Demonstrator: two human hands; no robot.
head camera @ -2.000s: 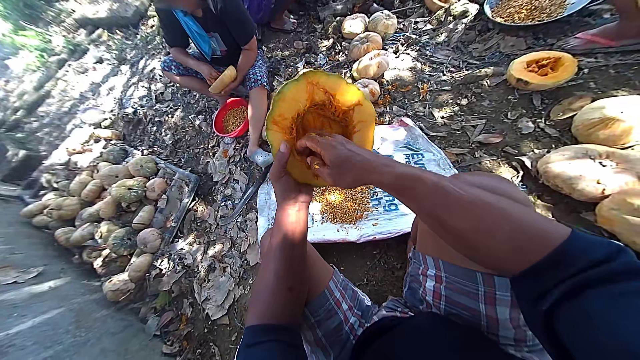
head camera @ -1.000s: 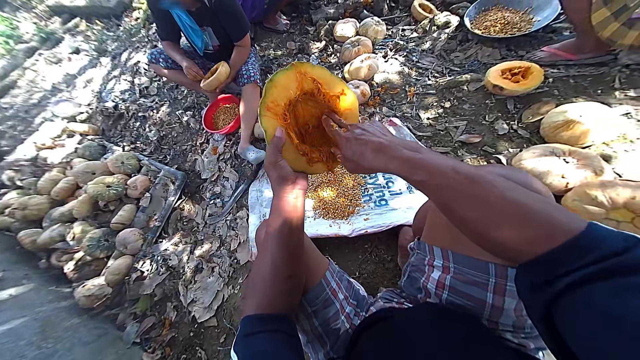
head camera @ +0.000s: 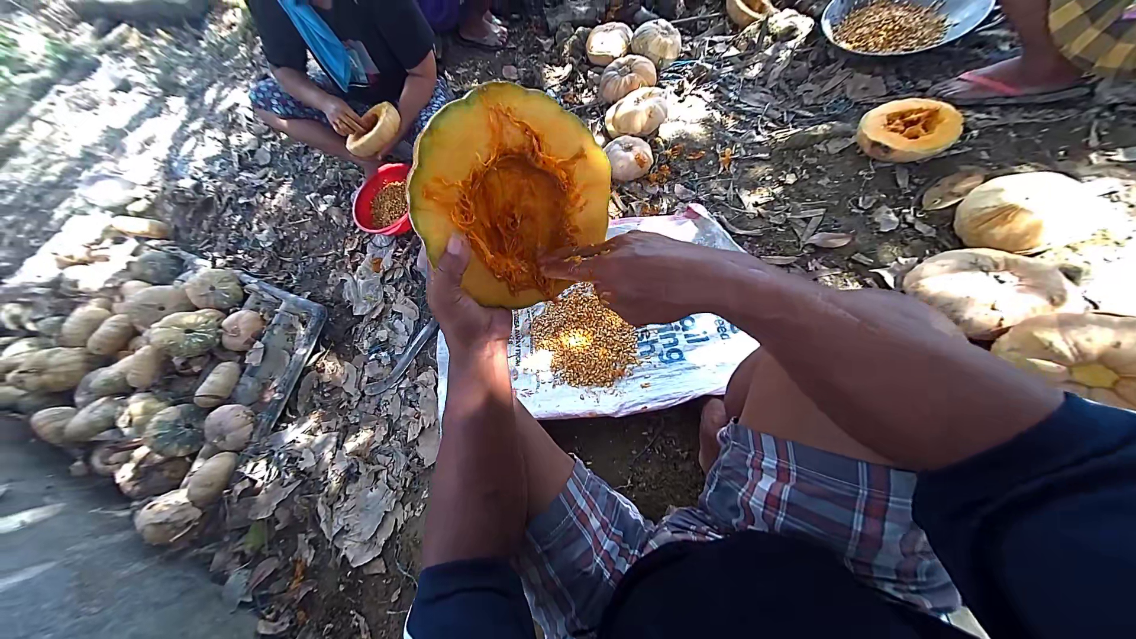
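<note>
My left hand (head camera: 463, 297) grips the lower left rim of a halved pumpkin (head camera: 568, 160), held up with its orange, stringy hollow facing me. The fingers of my right hand (head camera: 635, 275) reach to the lower right edge of that hollow; its other fingers are curled, and whether it pinches any pulp cannot be told. Below the pumpkin, a pile of pumpkin seeds (head camera: 586, 342) lies on a white printed sack (head camera: 701, 355) spread on the ground between my legs and the pumpkin.
A curved blade (head camera: 404, 359) lies left of the sack. Heaped squashes (head camera: 186, 333) fill the left side. Ahead, a person (head camera: 355, 62) holds a cut squash (head camera: 374, 130) over a red bowl (head camera: 382, 202) of seeds. Whole pumpkins (head camera: 990, 288) and a cut pumpkin (head camera: 910, 130) lie right.
My right hand has moved from inside the hollow to its lower right edge. The pumpkin half stays in my left hand. The person ahead now holds the cut squash higher, more above the red bowl.
</note>
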